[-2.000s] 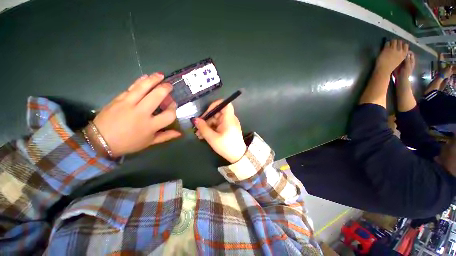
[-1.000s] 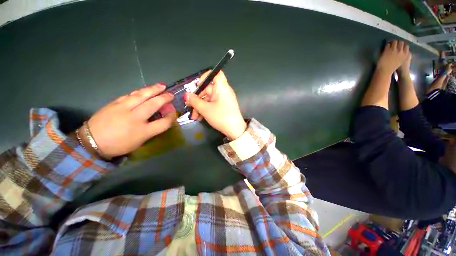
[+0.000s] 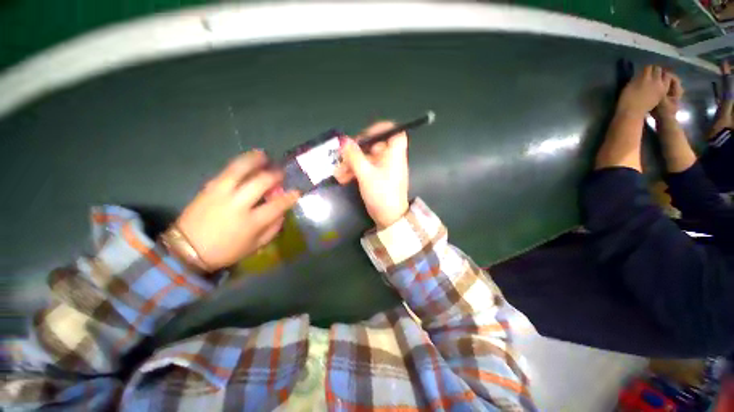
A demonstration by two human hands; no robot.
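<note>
A black phone unit (image 3: pixel 294 175) with a white panel (image 3: pixel 320 159) is held over the dark green tabletop. My left hand (image 3: pixel 233 211), slightly blurred, grips its left end. My right hand (image 3: pixel 378 167) holds a slim black tool, likely tweezers (image 3: pixel 408 126), pale end pointing up and right. The right fingers also touch the right end of the unit. The tool's working tip is hidden by the fingers.
Yellow tape (image 3: pixel 278 246) lies on the tabletop (image 3: pixel 483 105) below the hands, beside a bright glare. A white edge rail (image 3: pixel 338 18) curves along the far side. Another worker's arms (image 3: pixel 624 145) reach in at the right.
The view has shifted, showing more of the rail. The tool has tilted from steep to nearly flat, and my right hand has moved to the unit's right end, uncovering the white panel.
</note>
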